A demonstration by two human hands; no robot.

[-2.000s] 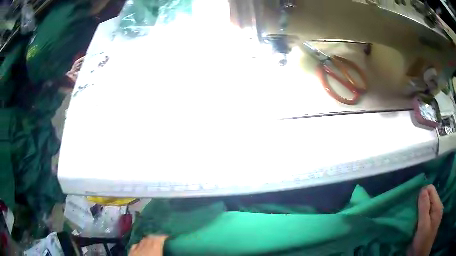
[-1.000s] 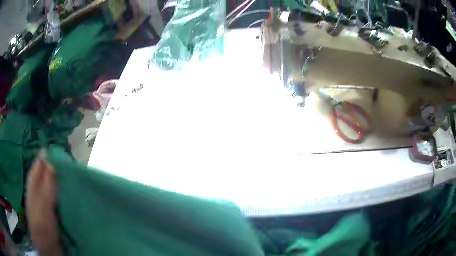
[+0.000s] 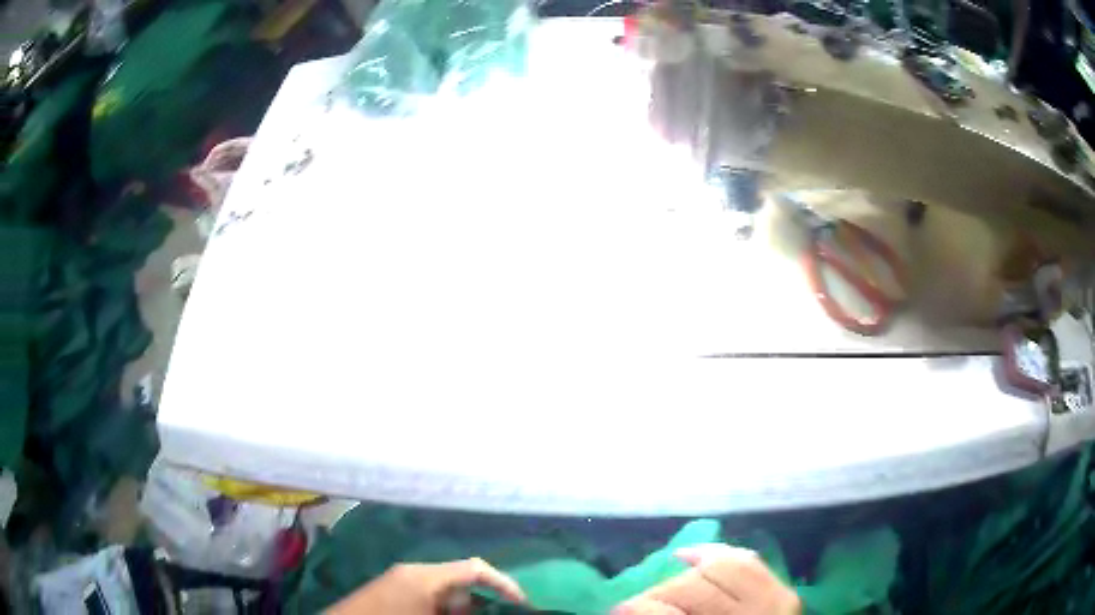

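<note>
A green garment piece [image 3: 564, 581] lies in my lap below the table's front edge, bunched between my hands. My left hand [image 3: 423, 589] is at the bottom edge, cut off by the frame, with its fingers closed on the green cloth. My right hand [image 3: 711, 584] is just to the right, also cut off at the bottom, with curled fingers on the cloth. The fingertips of both hands are partly hidden.
The white table [image 3: 360, 469] is glaring under the lamp. The sewing machine [image 3: 889, 150] stands at the right, with orange-handled scissors [image 3: 859, 279] under its arm and a reddish tray [image 3: 1028, 360] beyond. A plastic bag [image 3: 438, 54] is at the back; green piles [image 3: 72, 324] are at left.
My left hand has come down from the far left and lowered the raised cloth into my lap. My right hand has come back into view, nearer the middle. The camera view has shifted.
</note>
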